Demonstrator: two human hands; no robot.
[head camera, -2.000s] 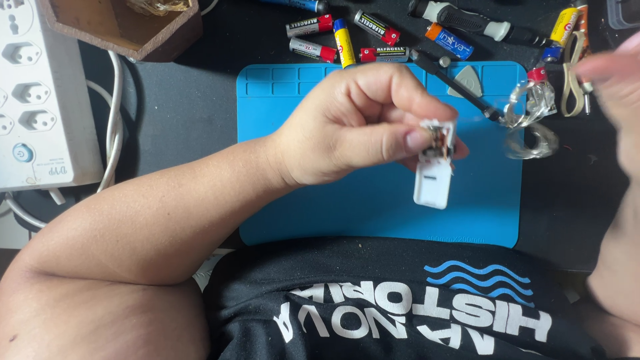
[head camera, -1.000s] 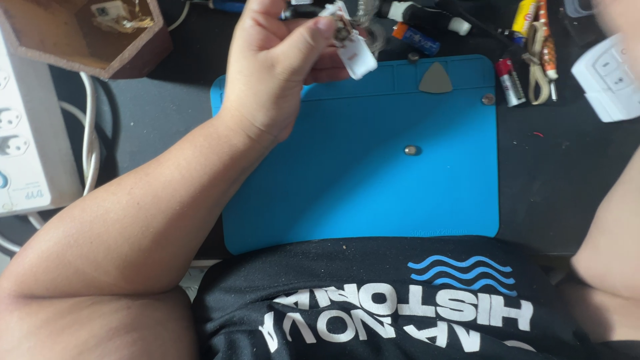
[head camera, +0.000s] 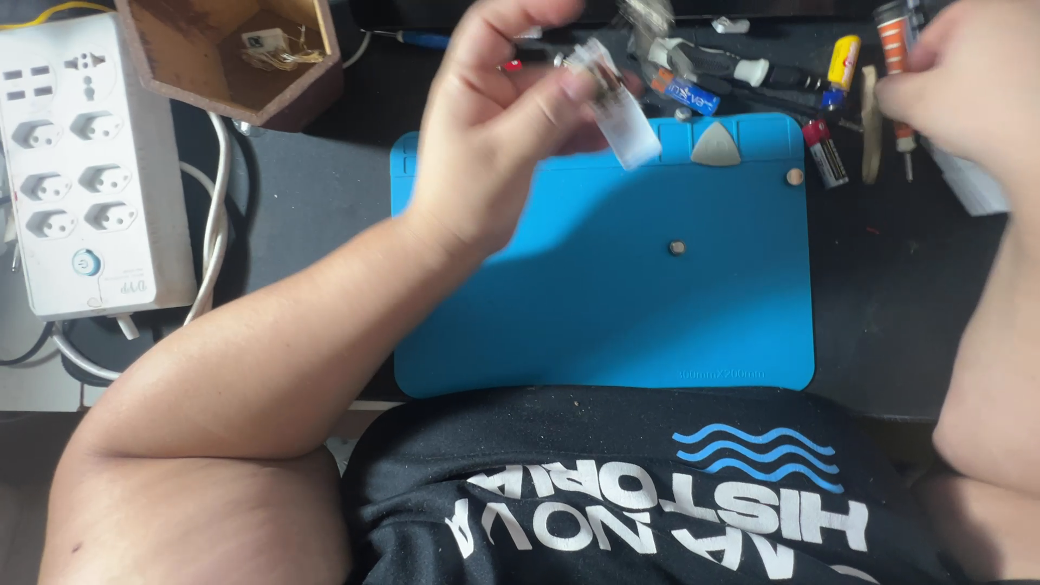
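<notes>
My left hand (head camera: 496, 122) is above the top edge of the blue silicone mat (head camera: 601, 325). It pinches a small white plastic casing (head camera: 630, 134) between thumb and fingers; its inner parts are blurred. My right hand (head camera: 959, 97), at the upper right, has its fingertips at the handle of an orange-striped screwdriver (head camera: 892, 41). Whether they grip it cannot be told. A small round metal piece (head camera: 677, 248) lies on the mat, another (head camera: 795, 176) near its right edge. A grey triangular pick (head camera: 715, 146) rests at the mat's top.
A white power strip (head camera: 89, 162) and a hexagonal wooden box (head camera: 313, 89) stand at the left. Beyond the mat lie a blue-orange battery (head camera: 691, 95) and dark tools (head camera: 723, 65). A red-black battery (head camera: 825, 154), a yellow-blue battery (head camera: 843, 65) and a beige band (head camera: 870, 122) lie at the right.
My left hand has moved from over the mat's middle to its far edge, still holding the white casing. My right hand has come to the orange-striped screwdriver.
</notes>
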